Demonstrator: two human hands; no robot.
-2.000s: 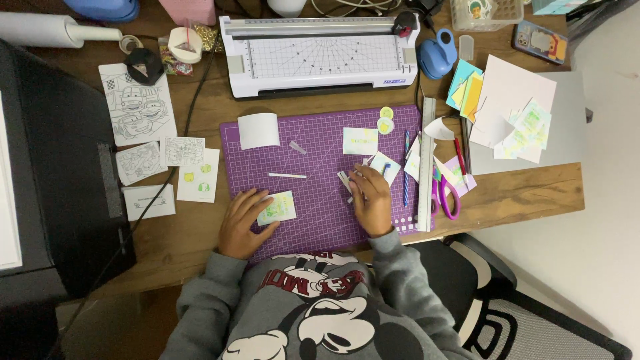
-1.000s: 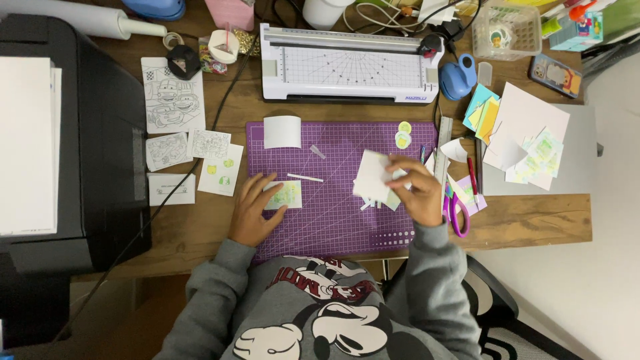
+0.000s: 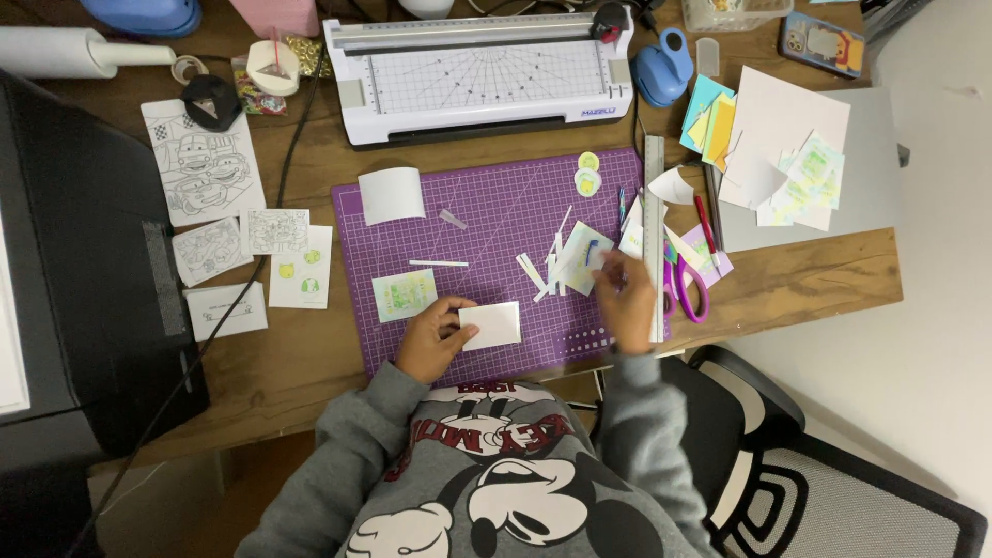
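Observation:
My left hand [image 3: 440, 339] grips the left end of a blank white card [image 3: 490, 325] between thumb and fingers, over the purple cutting mat [image 3: 480, 201]. Just up and left of it lies a green-printed card [image 3: 405, 295]. My right hand [image 3: 626, 298], somewhat blurred, is at the right edge of another printed card [image 3: 580, 260]; its fingertips are near a small blue-marked piece, and whether they hold it I cannot tell. Thin white paper strips [image 3: 532, 273] lie beside that card. A single strip [image 3: 439, 263] and a curled white sheet [image 3: 391, 196] rest farther left.
A metal ruler [image 3: 654, 232] and purple-handled scissors [image 3: 688, 288] lie at the mat's right side, with a red pen [image 3: 706, 223] beyond. A white paper trimmer [image 3: 480, 74] stands behind the mat. A black printer [image 3: 93, 271] and a dark cable [image 3: 287, 167] are at left.
The left hand has moved off the green-printed card and now has a white card in it. The right hand, which held white card a second ago, is now over the printed card at right.

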